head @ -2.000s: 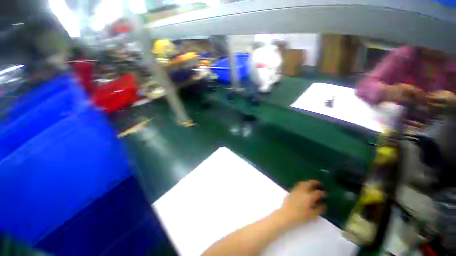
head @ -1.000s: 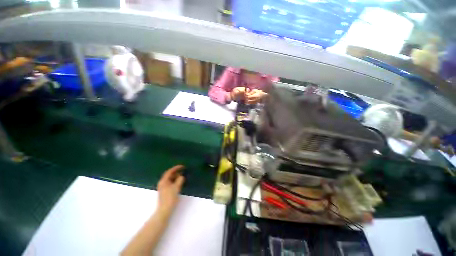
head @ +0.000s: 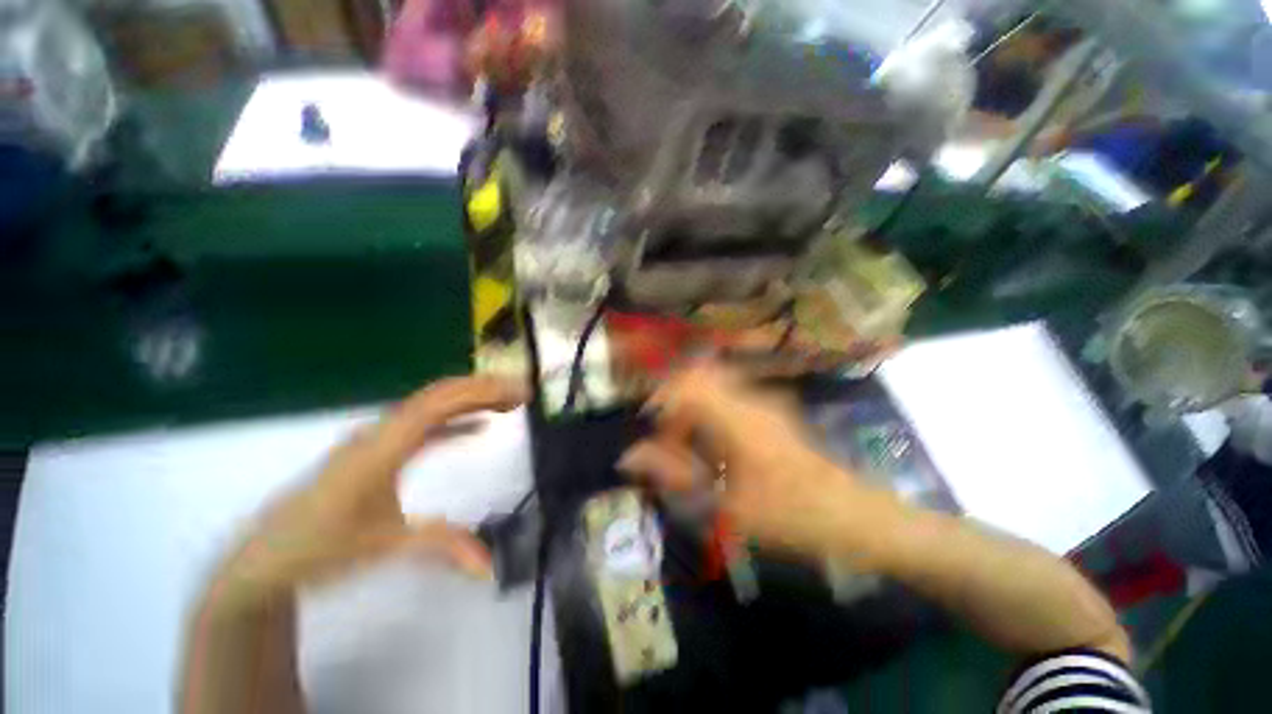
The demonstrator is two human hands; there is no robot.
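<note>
The black panel (head: 593,446) lies in front of me with a cream socket strip (head: 631,586) on it. My left hand (head: 328,516) is left of the panel over the white sheet, fingers curved and apart, with nothing seen in it. A small dark block (head: 513,547) lies at the panel's left edge, just right of my left thumb. My right hand (head: 753,460) is over the panel above the strip, blurred, with fingers bent; whether it holds anything is unclear. A red stick-like thing (head: 718,544) shows below my right hand.
White sheets (head: 112,544) lie left and right of the panel. Behind it stand a grey vented box (head: 746,168), red leads (head: 645,339) and a yellow-black striped bar (head: 491,251). A round clear container (head: 1186,346) is at right. Across the green belt is a person's pink sleeve (head: 426,49).
The view has swung right and down over the panel. My left hand has opened wider beside the panel. My right hand has come into view from the right.
</note>
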